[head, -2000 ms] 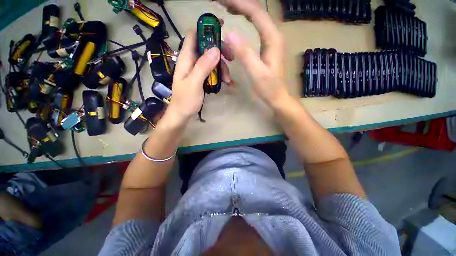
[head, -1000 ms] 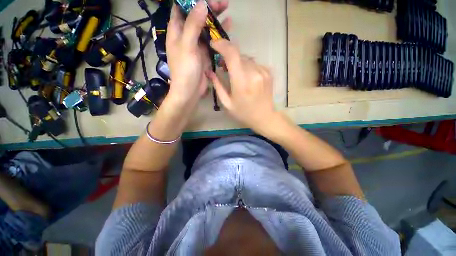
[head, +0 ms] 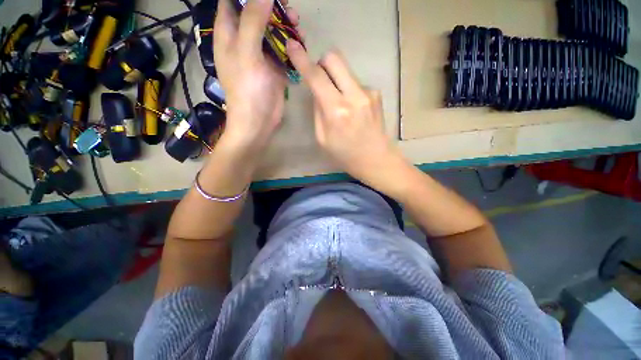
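A half-assembled unit (head: 283,35) with a black edge, yellow inner part and thin red and yellow wires is at the top edge of the picture, partly cut off. My left hand (head: 247,77) is closed around it from the left and hides much of it. My right hand (head: 346,112) touches the unit's lower right side with the index fingertip; its other fingers are bent. A small green part shows at the unit's lower end.
Many half-assembled units (head: 121,126) with wires and cables lie in a loose heap at left. Rows of black covers (head: 541,74) stand on a cardboard sheet (head: 429,119) at right. The bench's green edge (head: 450,164) runs before me. A person's clothed leg shows at lower left.
The unit has gone from upright in view to tilted at the top edge. My right hand has come from beside it to touch it. The view has shifted.
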